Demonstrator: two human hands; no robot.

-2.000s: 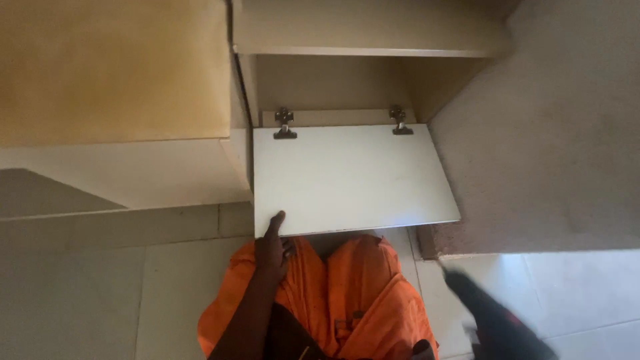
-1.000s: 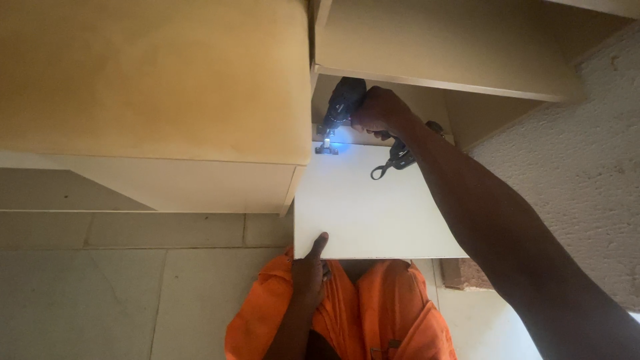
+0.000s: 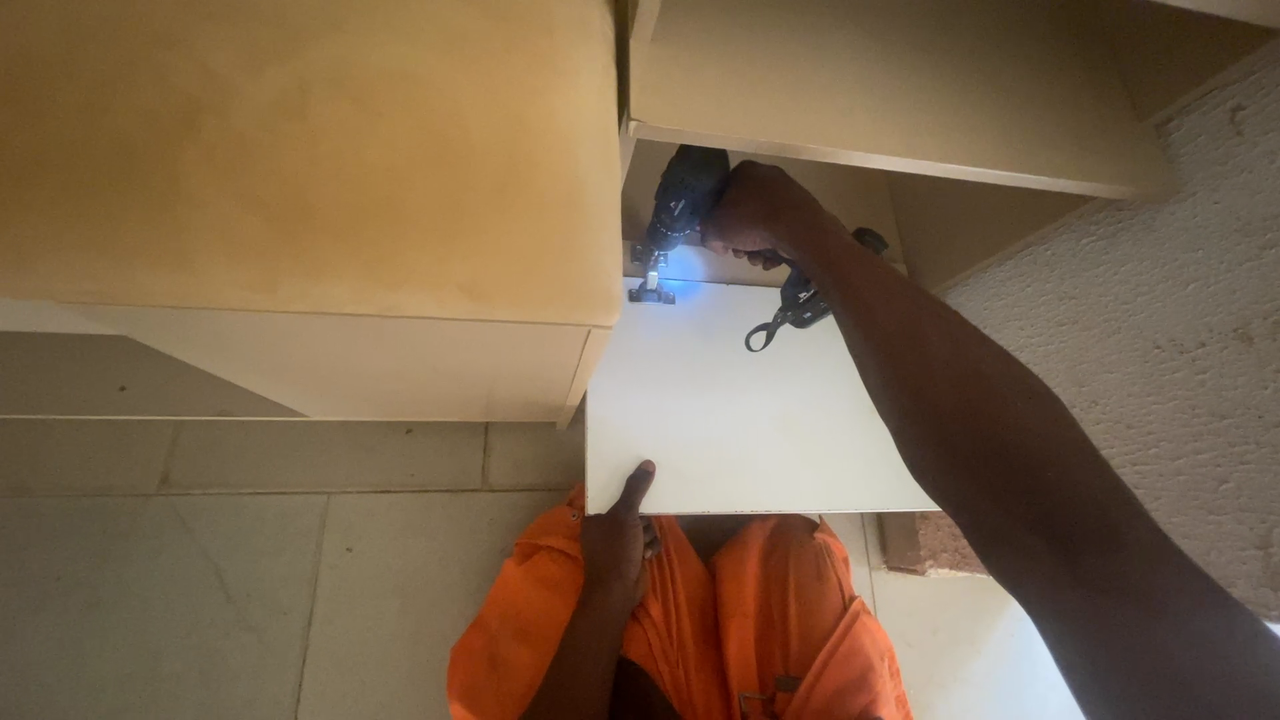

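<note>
My left hand [image 3: 618, 540] grips the near left edge of a white cabinet door panel [image 3: 740, 420], thumb on top and fingers beneath. Inside the cabinet opening, my right hand [image 3: 765, 215] is closed around the handle of a black cordless drill [image 3: 688, 195]. The drill's front end points at the left metal hinge [image 3: 653, 290], where its blue-white light falls. Whether the bit touches a screw cannot be told. A strap loop [image 3: 763, 335] hangs from the drill's base over the panel. My right forearm hides the panel's right side and the area of the other hinge.
A yellowish-topped cabinet [image 3: 300, 160] stands close on the left. A shelf edge [image 3: 880, 160] runs just above my right hand. On the right is a rough wall [image 3: 1180, 350]. My knees in orange trousers [image 3: 680, 620] are under the panel's near edge, over floor tiles [image 3: 400, 590].
Two seconds ago the drill was low at the right; it has moved up and left to the left hinge, in my right hand. My left hand has stayed on the panel's edge.
</note>
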